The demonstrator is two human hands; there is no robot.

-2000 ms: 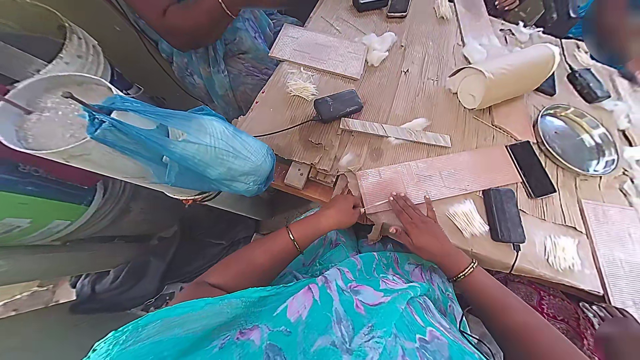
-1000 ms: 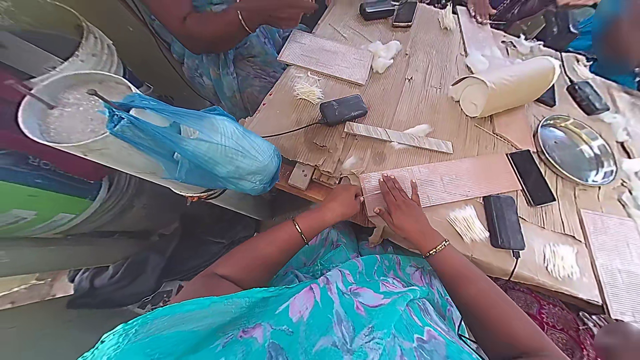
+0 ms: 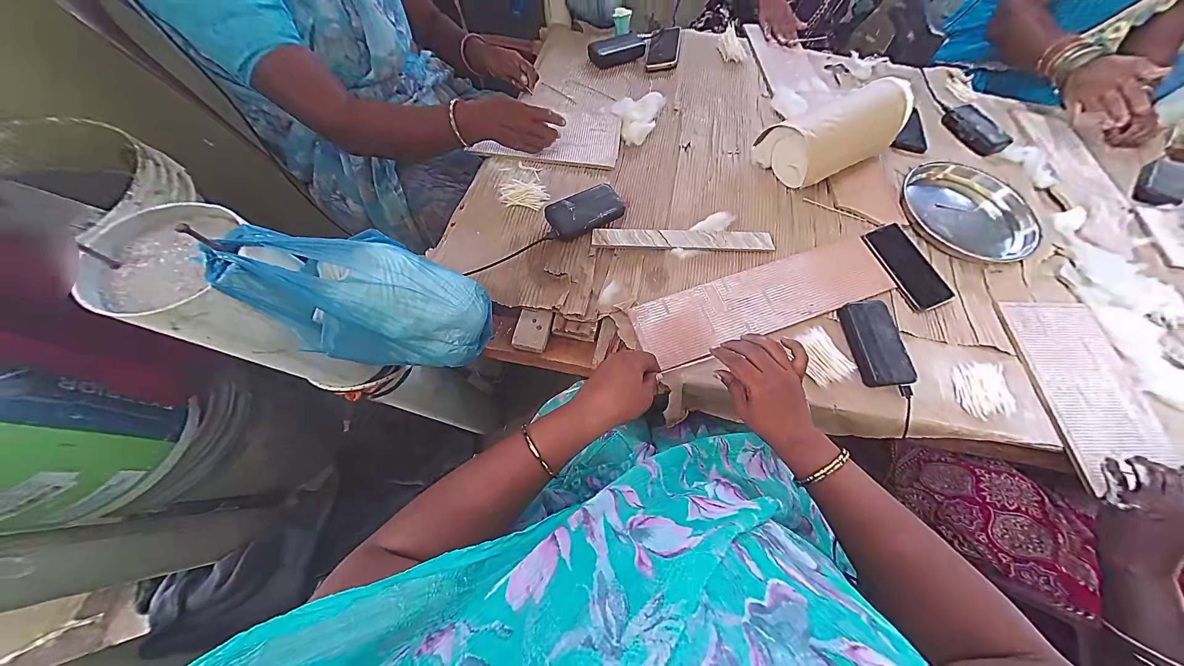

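Note:
A long pinkish ribbed board (image 3: 768, 294) lies at a slant on the cardboard-covered table edge before me. At its near left corner is my left hand (image 3: 622, 388), fingers curled together; a thin light stick seems to run from its fingertips along the board's near edge. My right hand (image 3: 763, 379) rests at that near edge, fingers bent and slightly spread; whether it grips the stick is unclear. Just right of it lies a bundle of short white cotton wicks (image 3: 826, 356), beside a black corded device (image 3: 876, 343). A black phone (image 3: 908, 267) touches the board's far right end.
Beyond the board lie a narrow striped strip (image 3: 683, 240), cotton tufts (image 3: 638, 117), a second black device (image 3: 585, 211), a cream roll (image 3: 834, 132) and a steel plate (image 3: 971, 211). A blue plastic bag (image 3: 347, 296) hangs by a white bucket (image 3: 157, 259) at left. Other people's hands work around the table.
My right hand has moved off the board's surface to its near edge. The person across at the upper left now has a hand over their own board.

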